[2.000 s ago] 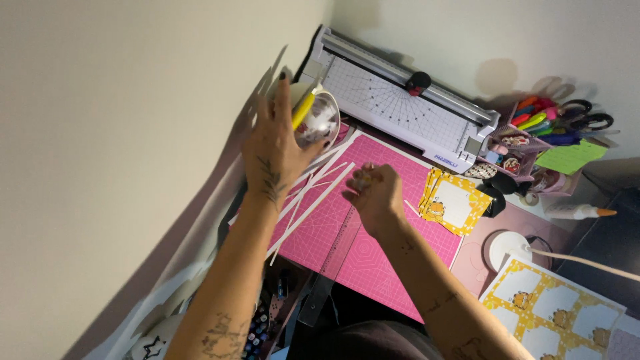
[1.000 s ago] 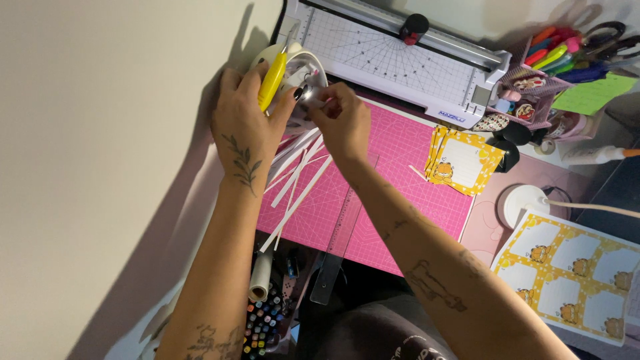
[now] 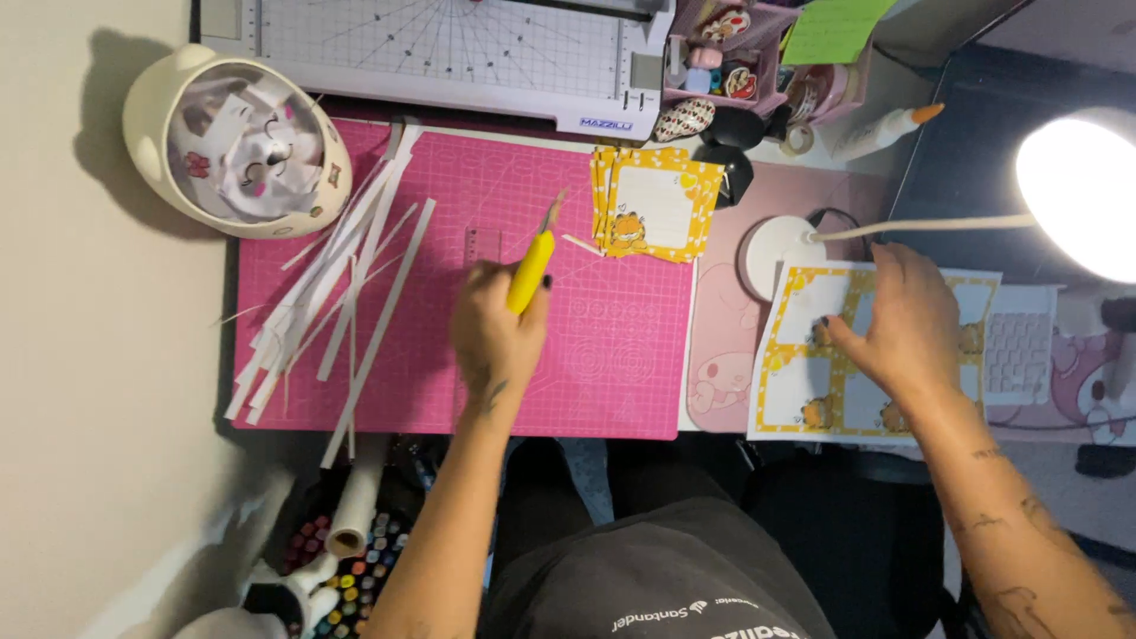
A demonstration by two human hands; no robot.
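Note:
My left hand (image 3: 501, 324) is closed around a yellow craft knife (image 3: 532, 271), its blade pointing up and away over the pink cutting mat (image 3: 621, 355). A clear ruler (image 3: 484, 244) lies partly hidden beneath that hand. My right hand (image 3: 905, 319) rests with spread fingers on a printed sheet of yellow-bordered cat cards (image 3: 803, 355); whether it grips the sheet cannot be told. A stack of cut cards (image 3: 657, 206) lies at the mat's upper right. White paper strips (image 3: 342, 275) lie loosely across the mat's left side.
A cream animal-shaped bin (image 3: 146, 146) with paper scraps inside stands at the upper left. Behind the mat is a paper trimmer (image 3: 595, 98). A lit lamp (image 3: 1078, 195) with a white base (image 3: 768, 257), a glue bottle (image 3: 887, 133) and pink organizers (image 3: 763, 53) are at the right.
Both hands have left the bin. My left hand has moved right over the mat with the yellow knife, and my right hand has moved right onto the printed sheet. The view has shifted.

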